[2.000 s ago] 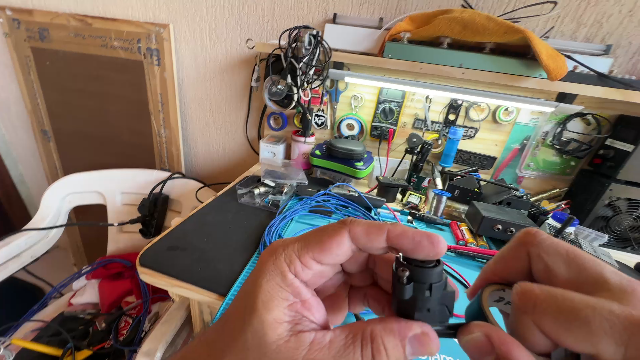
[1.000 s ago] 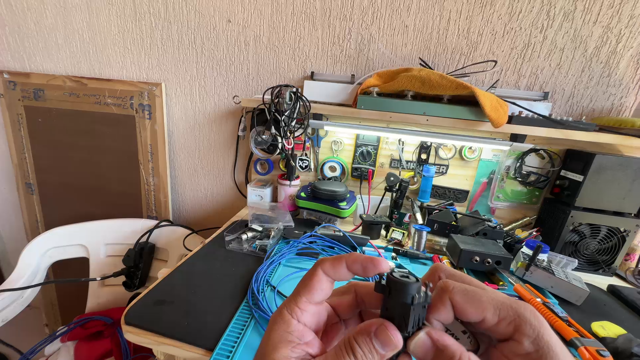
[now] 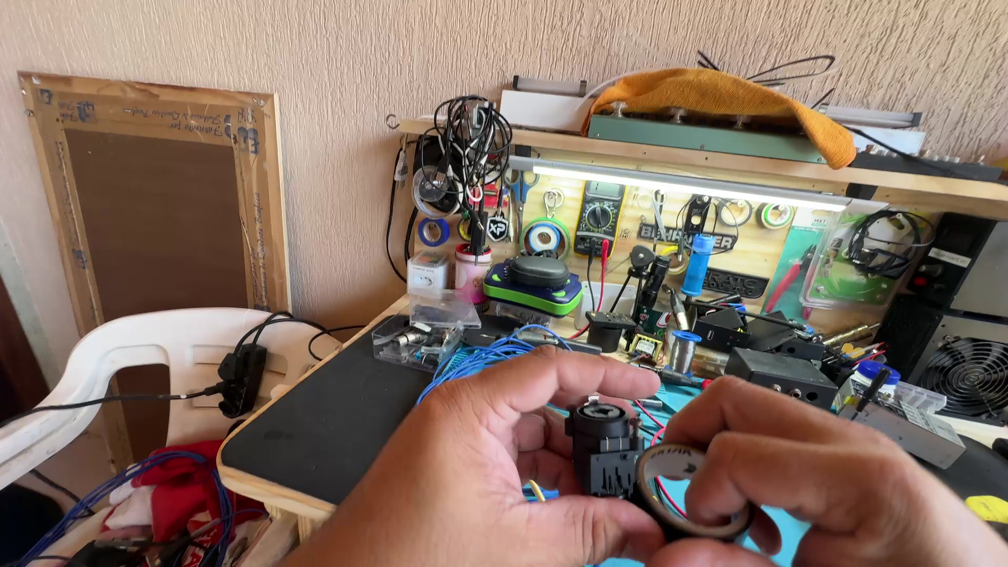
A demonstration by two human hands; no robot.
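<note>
Between the thumb and fingers of my left hand is a black panel-mount audio jack connector, its round socket facing up and metal pins showing on its side. A roll of black tape with a cardboard core is in my right hand, whose fingers reach into the ring. The roll sits against the lower right of the connector. Behind the hands, red and black wires and a teal mat show in part.
Coiled blue cable lies behind my left hand, beside a clear plastic box of connectors. A solder spool, metal box and black box stand behind my right hand. A white plastic chair is at left.
The connector, held close between both hands a second ago, is now in my left hand with its pin side showing. The tape roll is now more in view. The view has shifted.
</note>
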